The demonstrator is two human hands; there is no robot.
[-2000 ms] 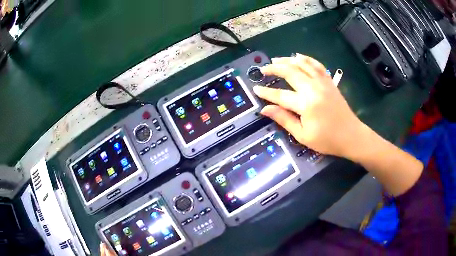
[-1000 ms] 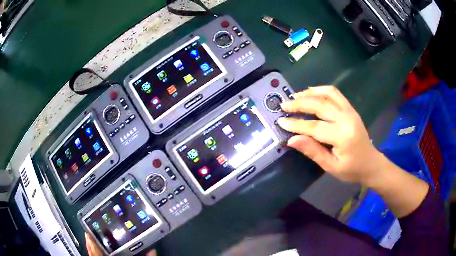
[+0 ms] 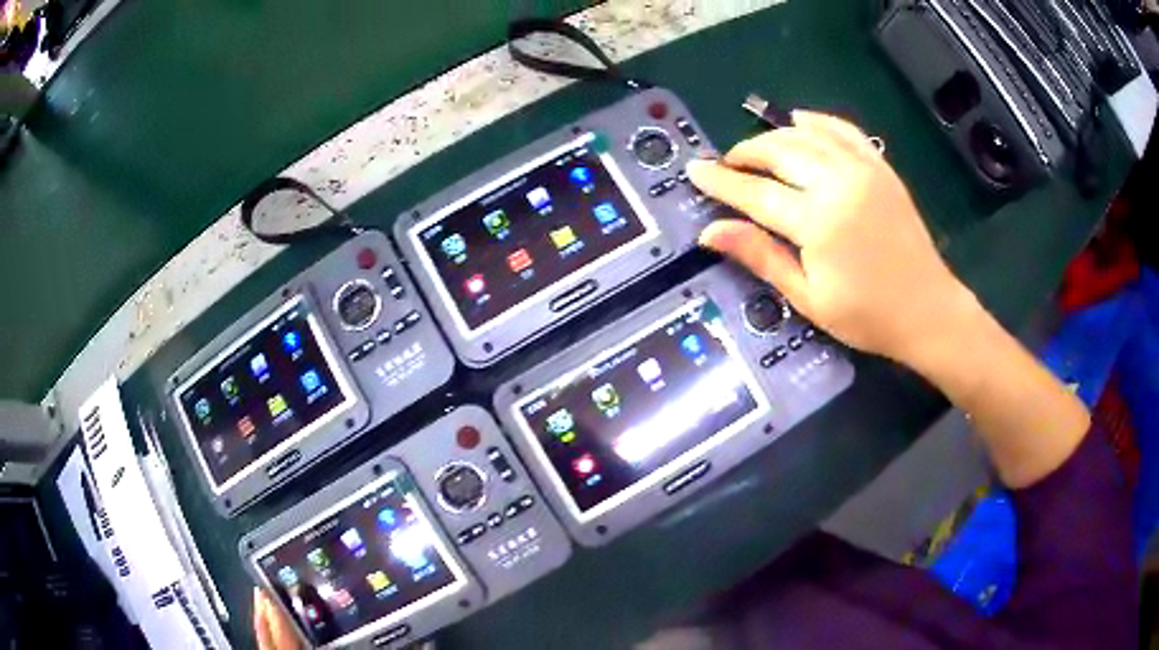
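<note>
Four grey media players lie on the dark green mat, screens lit with coloured app icons: upper right (image 3: 534,241), lower right (image 3: 642,413), upper left (image 3: 273,394) and lower left (image 3: 369,552). My right hand (image 3: 826,216) is over the right end of the upper right player, with its fingertips at the small buttons beside the round pad. It holds nothing that I can see. My left hand (image 3: 273,622) shows only as fingers at the left edge of the lower left player, cut off by the picture's bottom edge.
Stacked players (image 3: 1004,102) stand at the upper right. A USB stick (image 3: 765,111) lies partly behind my right hand. White printed sheets (image 3: 134,521) lie at the left. A pale speckled edge (image 3: 420,152) borders the green belt (image 3: 254,76). A blue crate (image 3: 1093,368) is at the right.
My right hand has moved from the lower right player up to the upper right player and now covers most of the USB sticks. The camera view has shifted. The players stay in the same arrangement.
</note>
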